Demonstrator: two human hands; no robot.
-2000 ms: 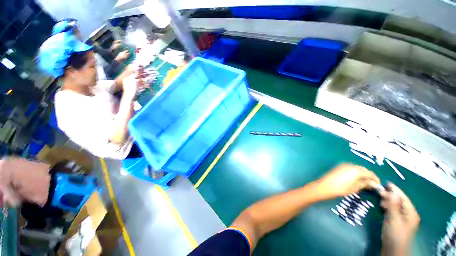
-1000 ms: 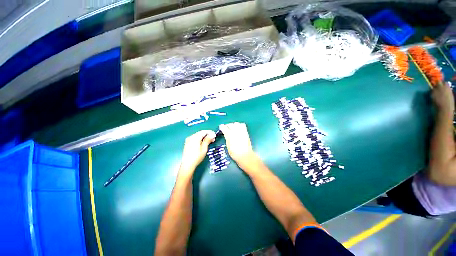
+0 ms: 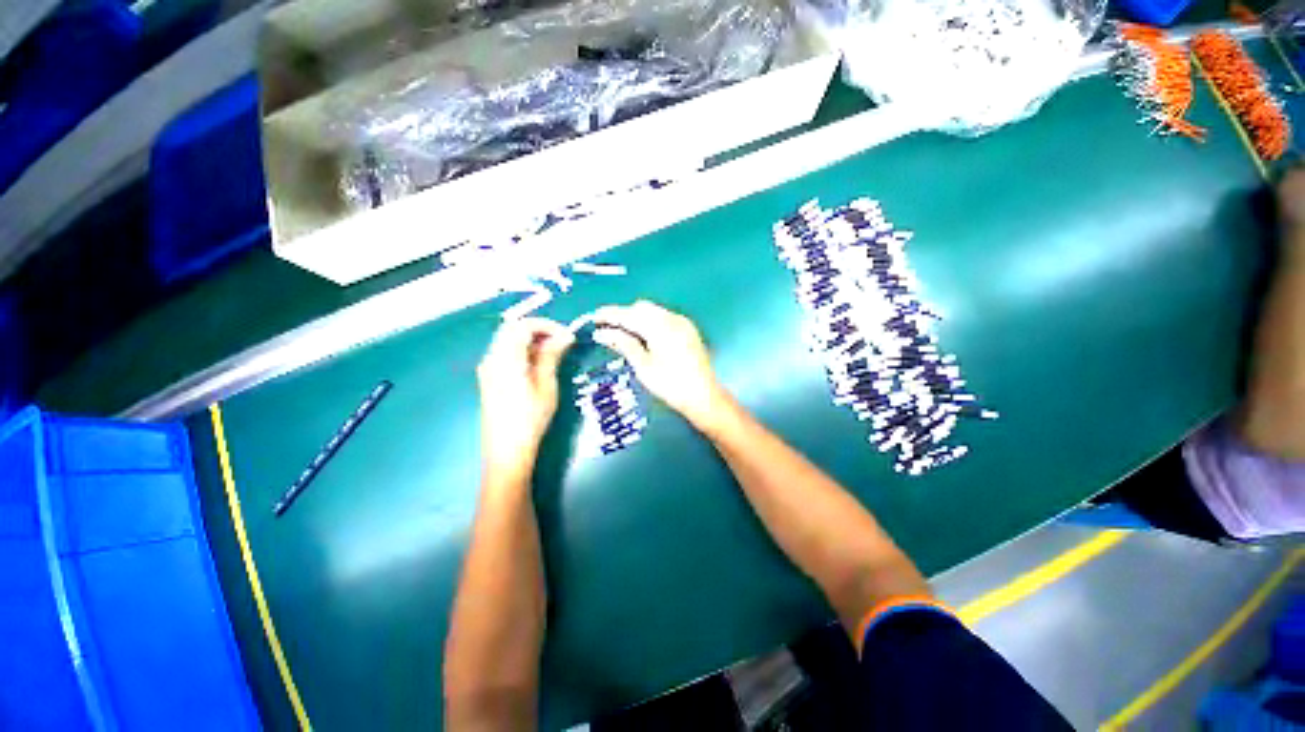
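Note:
My left hand (image 3: 518,375) and my right hand (image 3: 656,355) meet at the fingertips over the green bench. Between them they hold a small part, dark with a pale end; the fingers hide most of it. A small row of black-and-white units (image 3: 613,409) lies just below my fingertips. A large banded pile of black-and-white units (image 3: 876,336) lies to the right. Loose white tubes (image 3: 530,300) lie just beyond my hands near the rail. A long dark rod with pale specks (image 3: 332,446) lies at the left.
A pale carton (image 3: 573,208) with clear bags of dark parts stands beyond the metal rail (image 3: 415,318). A bulky clear bag of white tubes (image 3: 988,65) is at the back right, beside orange-and-white parts (image 3: 1238,97). A blue tote (image 3: 122,572) stands at left. Another person's arm (image 3: 1281,343) is at the right edge.
The view has swung from the tote side to the bench and tilted slightly downward. My hands stay together above the small row; a pale end now shows at my fingertips.

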